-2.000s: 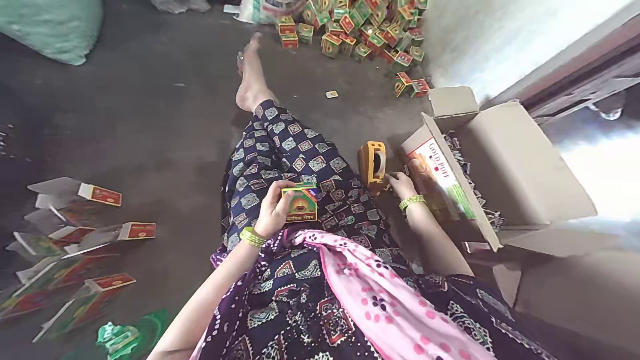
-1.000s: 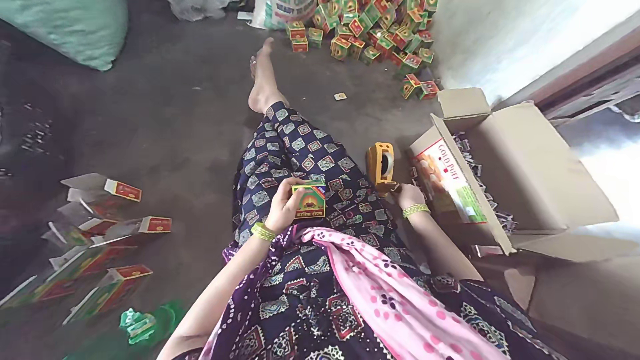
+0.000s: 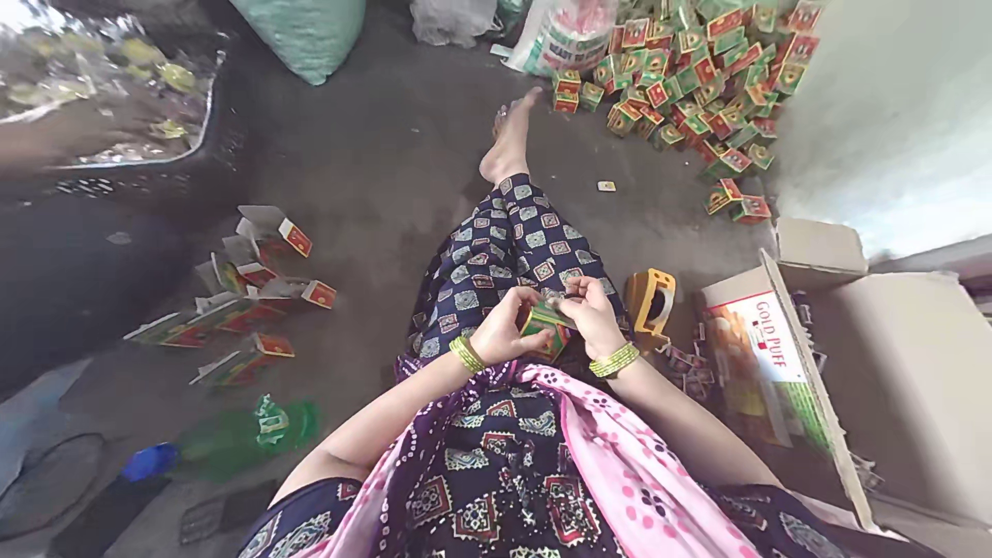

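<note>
Over my lap, my left hand point(image 3: 508, 329) holds a small green, red and yellow printed carton point(image 3: 545, 333), thumb across its front. My right hand point(image 3: 593, 314) is at the carton's upper right edge, its fingertips pinching something small and clear or pale; what it is cannot be told. Right of my knee, on the floor, stands a yellow tape dispenser point(image 3: 651, 304). An open cardboard box point(image 3: 775, 349) with printed sides is at the right, with small wrapped pieces point(image 3: 690, 370) beside it.
Many small cartons point(image 3: 697, 85) lie piled at the upper right. Flat, partly opened cartons point(image 3: 256, 302) lie at the left. A green bottle point(image 3: 240, 434), a dark crate point(image 3: 147, 178) with a blurred arm over it, and a green sack point(image 3: 310, 31) are also there.
My right hand has moved from beside the tape dispenser to the carton in my left hand. The carton is now tilted. The view has shifted, bringing the dark crate in at the left.
</note>
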